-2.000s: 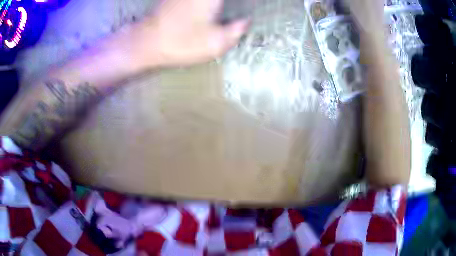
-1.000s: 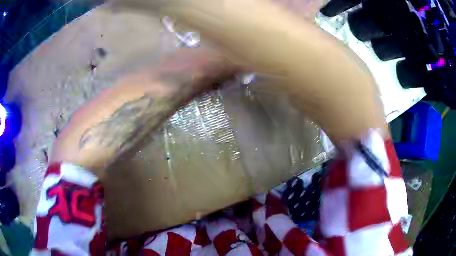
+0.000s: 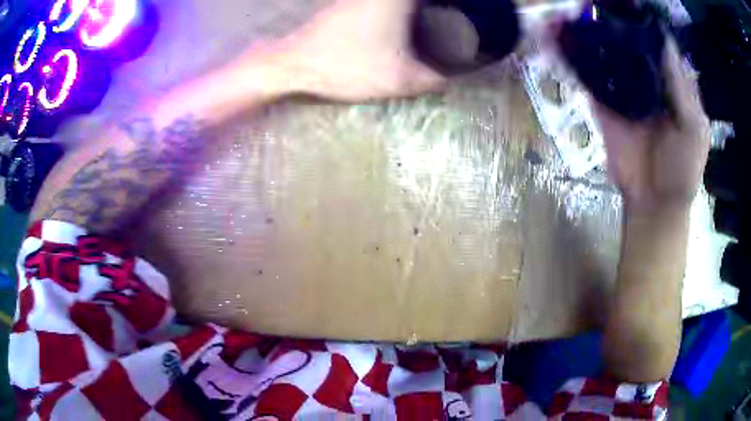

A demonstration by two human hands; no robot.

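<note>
My left hand (image 3: 375, 53) is at the top edge, blurred and partly cut off, and holds a round black unit (image 3: 445, 37) with a pale round face. My right hand (image 3: 663, 152) is at the upper right, its fingers around a second black unit (image 3: 618, 62). This unit is blurred and its face cannot be made out. The die-cut adhesive sheet (image 3: 564, 111) lies on the bench between the two hands, with grey round shapes, partly hidden by the right hand.
Lit units with pink and white rings (image 3: 58, 78) stand at the upper left. Tape-covered cardboard (image 3: 354, 222) forms the bench top. White sheets (image 3: 708, 263) lie at the right edge, beside dark objects. A blue crate (image 3: 704, 349) shows at the lower right.
The forearms crossed one second ago and are now apart. The view has shifted, so the lit rings and adhesive sheet show again. Black units now show at both hands.
</note>
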